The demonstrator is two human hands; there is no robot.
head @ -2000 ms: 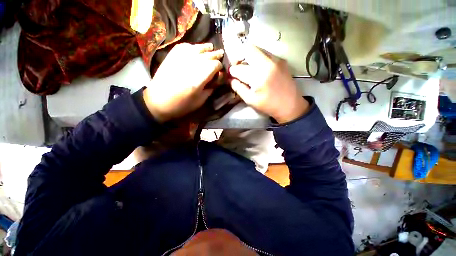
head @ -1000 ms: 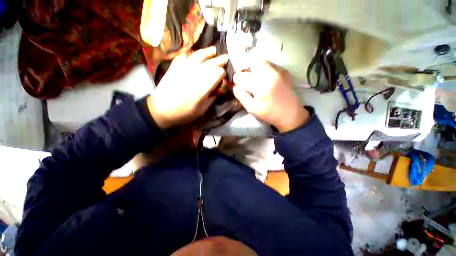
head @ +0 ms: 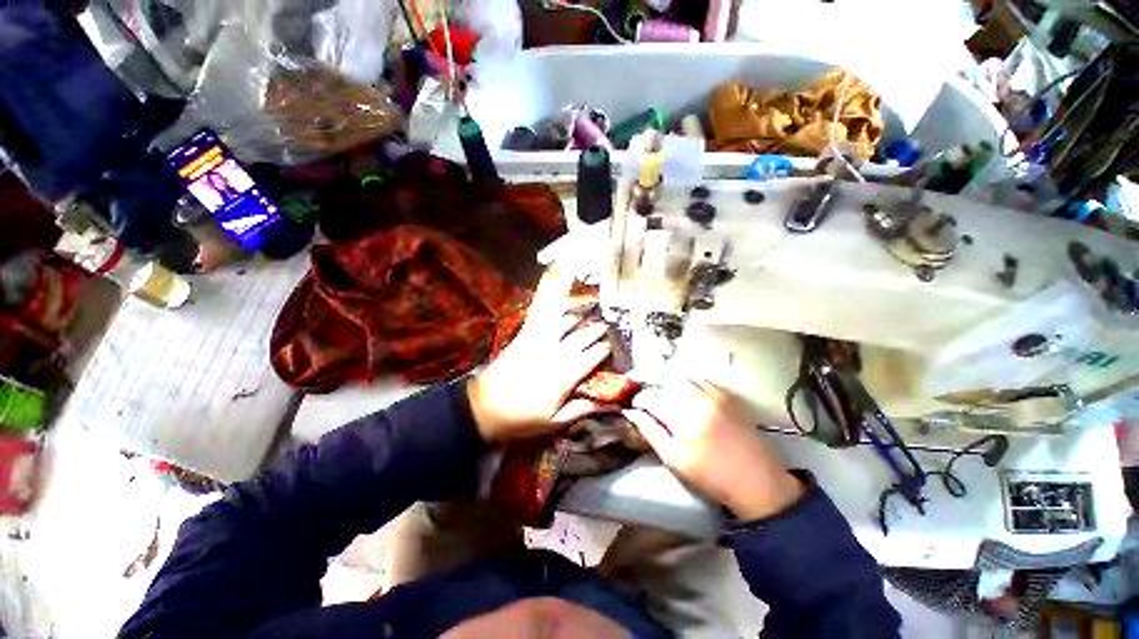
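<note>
A shiny rust-red patterned garment lies heaped left of the needle, with an edge and dark lining hanging over the table's front edge. My left hand lies on the cloth just left of and in front of the presser foot. My right hand pinches the cloth's edge right in front of the foot; the two hands nearly meet. The needle tip is lost in glare. The cream-white sewing machine stretches to the right.
Black-handled shears and a blue tool lie right of the needle. A box of metal bits is at the table's right end. A white bin with spools and tan cloth stands behind. A lit smartphone is at the left.
The view has tilted up, bringing in the bin, smartphone and machine head. My hands stay at the cloth before the foot; red cloth now shows between them.
</note>
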